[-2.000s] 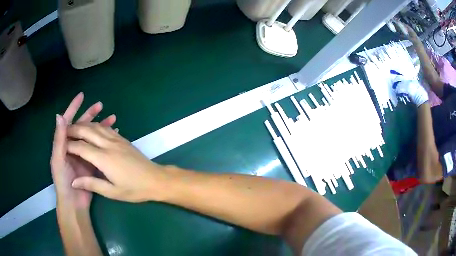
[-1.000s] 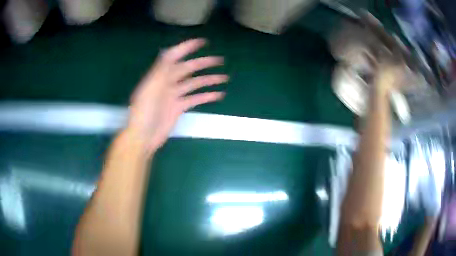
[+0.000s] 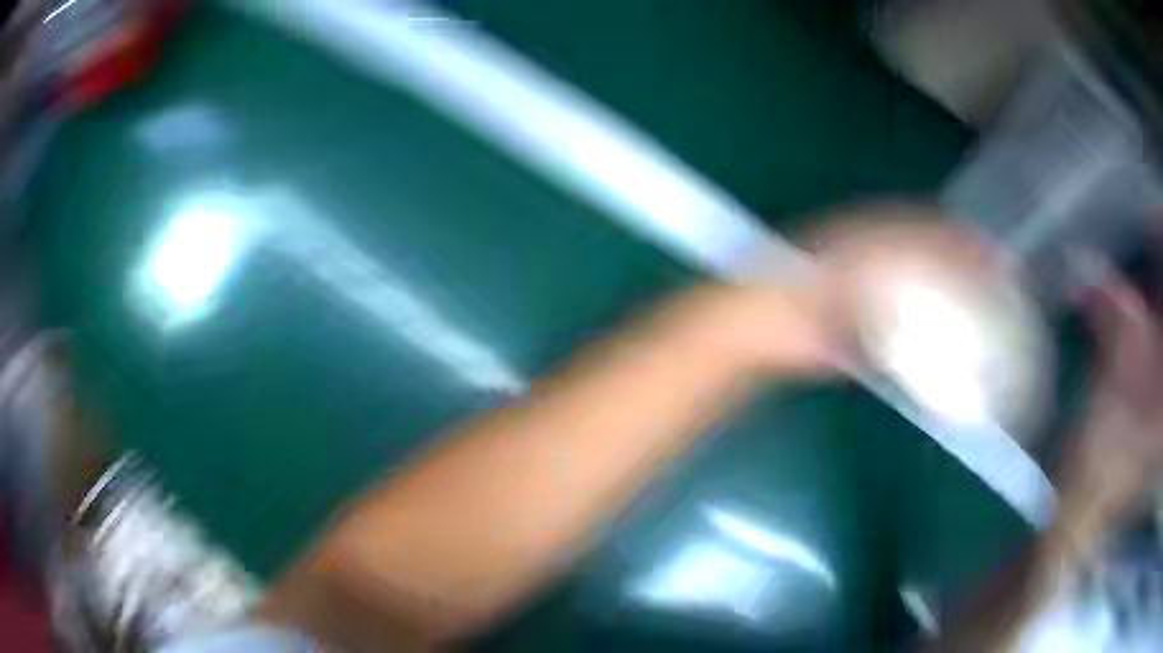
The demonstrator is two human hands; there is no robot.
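The picture is strongly blurred. My left hand reaches across the green bench from the lower left, its fingers around a rounded white piece that looks like a plastic base. The piece is over the white rail. My right hand is at the right edge, just right of the piece, with fingers pointing up; blur hides whether it touches or holds anything.
The white rail runs diagonally across the glossy green bench. A blurred beige bucket is at top right. A red thing is at top left. Jumbled off-white parts lie at lower left.
The view has swung, bringing the red thing and jumbled parts into sight. My left hand, open and empty before, is now at the white piece. My right hand has moved to its right side.
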